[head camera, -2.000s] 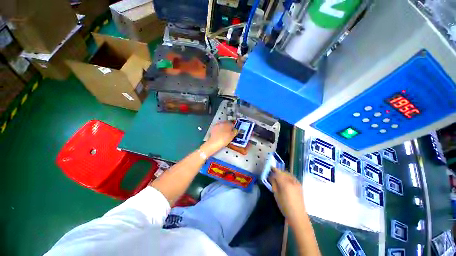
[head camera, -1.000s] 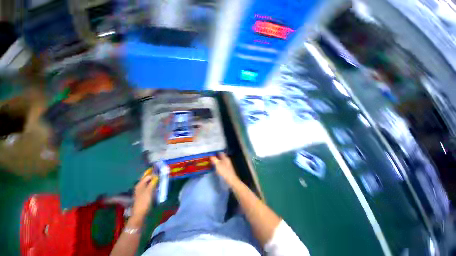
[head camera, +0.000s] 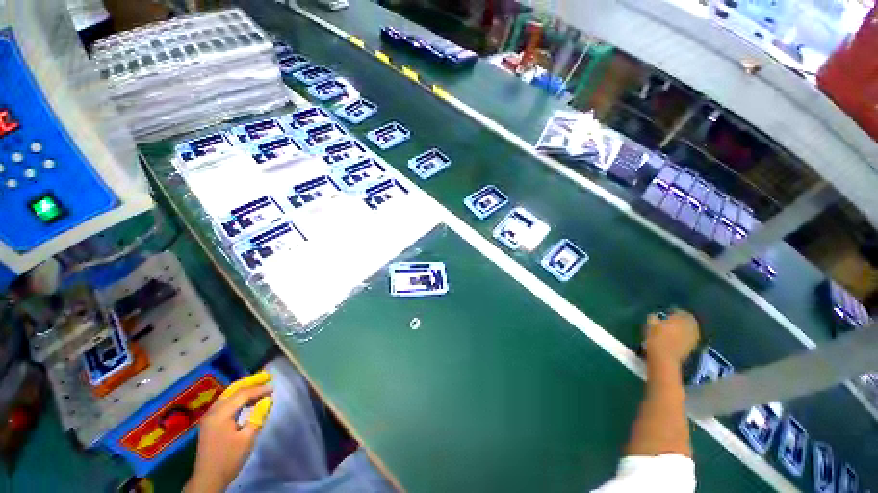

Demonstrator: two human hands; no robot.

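My left hand (head camera: pixel 234 424), with yellow finger cots, is beside the press base at lower left, fingers apart, with nothing visible in it. My right hand (head camera: pixel 671 337) is over the green belt (head camera: pixel 578 318) at right. Its fingers point down and hide what is under them, so a hold cannot be told. A pale panel with a dark border (head camera: pixel 106 351) lies on the orange-brown fixture (head camera: pixel 123 371) on the perforated press bed (head camera: pixel 178 337). One panel (head camera: pixel 419 279) lies alone on the green surface, with a tiny pale round part (head camera: pixel 415 324) near it.
Panels lie in rows on a white sheet (head camera: pixel 337 255). Spaced panels (head camera: pixel 564 260) run along the belt. A stack of pale trays (head camera: pixel 193 67) stands at the far left. The blue control panel (head camera: pixel 48 164) is at left. A grey bar (head camera: pixel 789 371) crosses at right.
The view has swung right to the belt. My right hand has left the press base front and reached out to the belt. The panel seen in my left hand is no longer visible.
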